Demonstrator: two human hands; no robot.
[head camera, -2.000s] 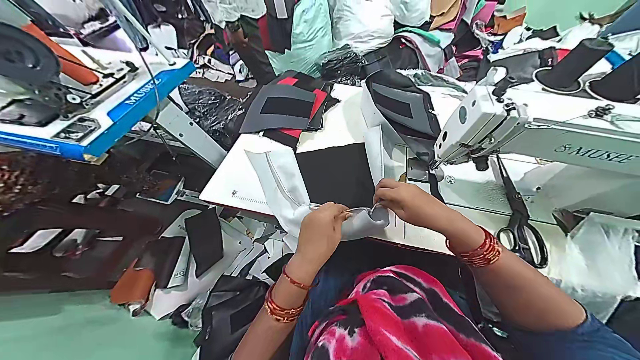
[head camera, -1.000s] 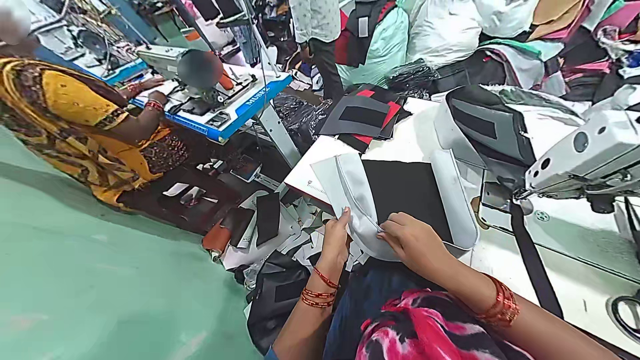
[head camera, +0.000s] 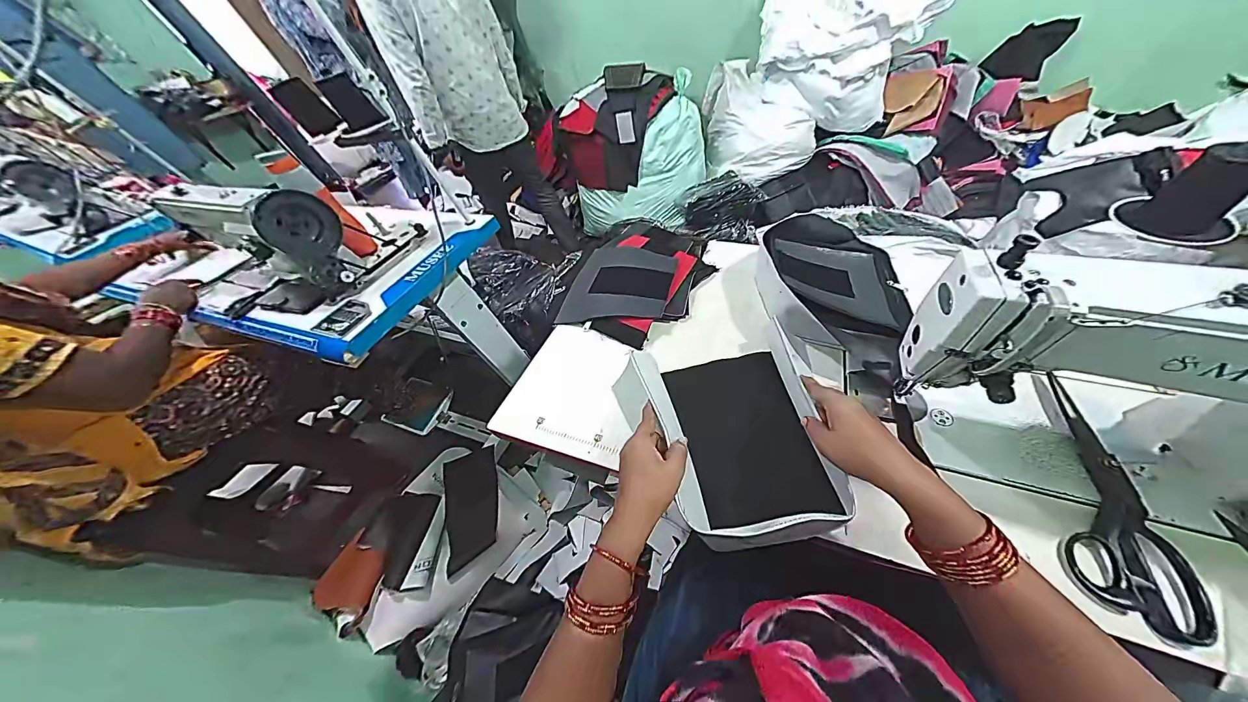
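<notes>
A black rectangular panel with a light grey fabric border (head camera: 746, 439) lies across the near edge of the white sewing table, its border raised along the sides. My left hand (head camera: 651, 466) grips the border on the left side, thumb on top. On the right side, my right hand (head camera: 850, 429) pinches the opposite border. Beyond the panel, a grey strip runs up toward a dark grey piece with a black patch (head camera: 824, 268). The sewing machine head (head camera: 975, 312) stands just right of my right hand.
Large black-handled scissors (head camera: 1121, 536) lie on the machine bed at right. Stacked grey, black and red pieces (head camera: 634, 278) sit on the table's far left. A co-worker's hands (head camera: 166, 283) are at a blue-edged sewing table (head camera: 419, 283). Fabric scraps (head camera: 556, 526) cover the floor below.
My hands have moved apart from the panel's near edge to its two sides. The near border, bunched between my fingers two seconds ago, now lies along the panel's edge. The view has swung left.
</notes>
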